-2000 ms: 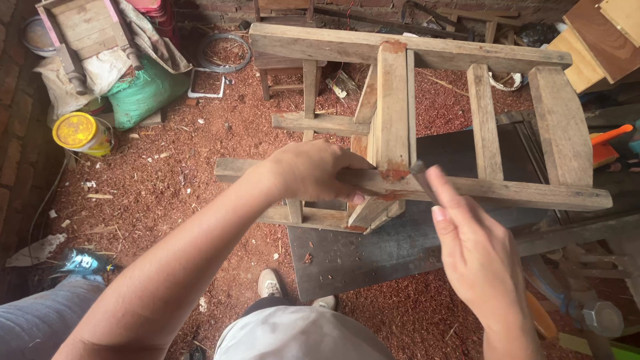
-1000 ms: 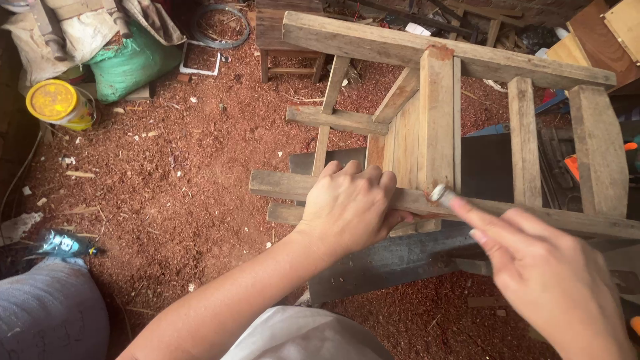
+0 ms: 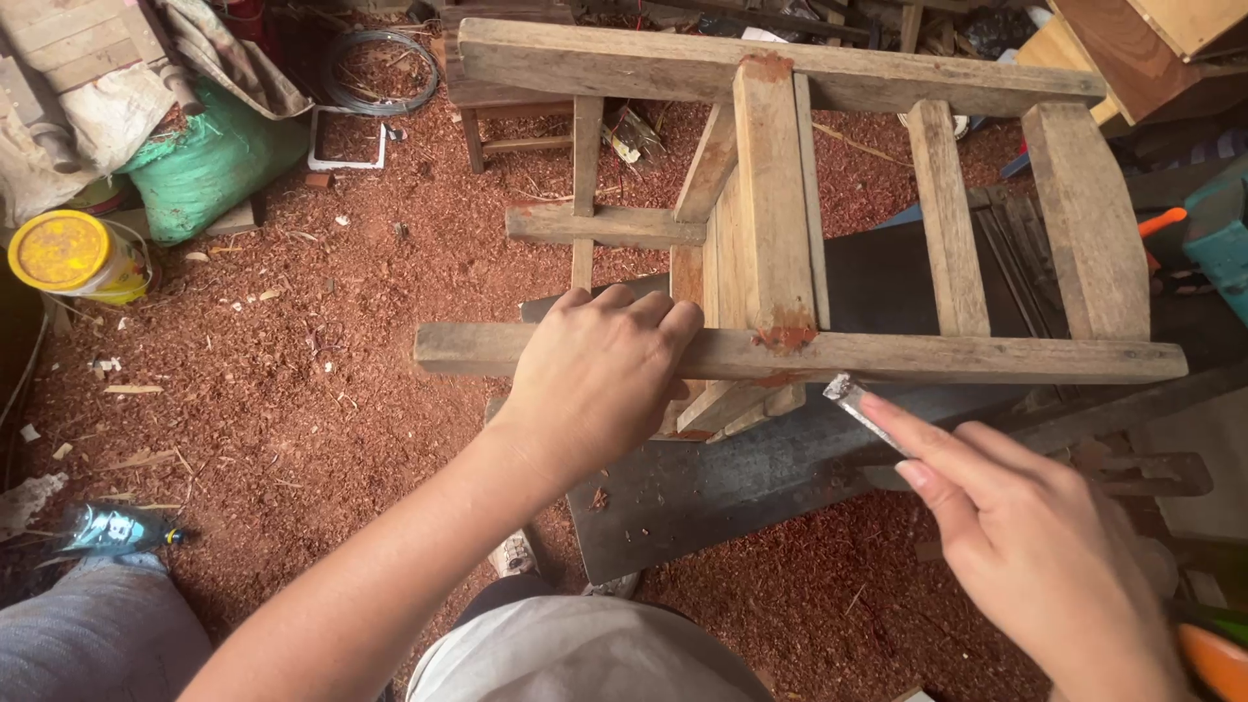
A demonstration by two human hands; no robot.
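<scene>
A wooden chair frame point(image 3: 975, 359) lies on its side over a dark metal-like tabletop point(image 3: 702, 487). My left hand point(image 3: 609, 375) grips its near rail, left of the seat joint. Reddish-brown filler point(image 3: 785, 338) is smeared on that joint, with more on the far rail's joint point(image 3: 767, 66). My right hand point(image 3: 1004, 526) holds a narrow flat metal blade point(image 3: 868, 414), perhaps a chisel or scraper, with the index finger laid along it. The blade's tip, with pale residue on it, is just below the near rail, right of the filler. Its handle is hidden in the hand.
Reddish wood shavings cover the floor point(image 3: 322, 409). At the left are a yellow-lidded bucket point(image 3: 68, 258), a green sack point(image 3: 210, 166), a wire coil point(image 3: 380, 73) and a plastic bottle point(image 3: 122, 529). A small wooden stool point(image 3: 517, 97) stands behind the chair, and an orange-handled tool point(image 3: 1162, 222) lies at the right.
The blade has moved from against the filled joint to just below the rail, on its right. My left hand keeps its grip on the rail, further left of the joint than two seconds ago.
</scene>
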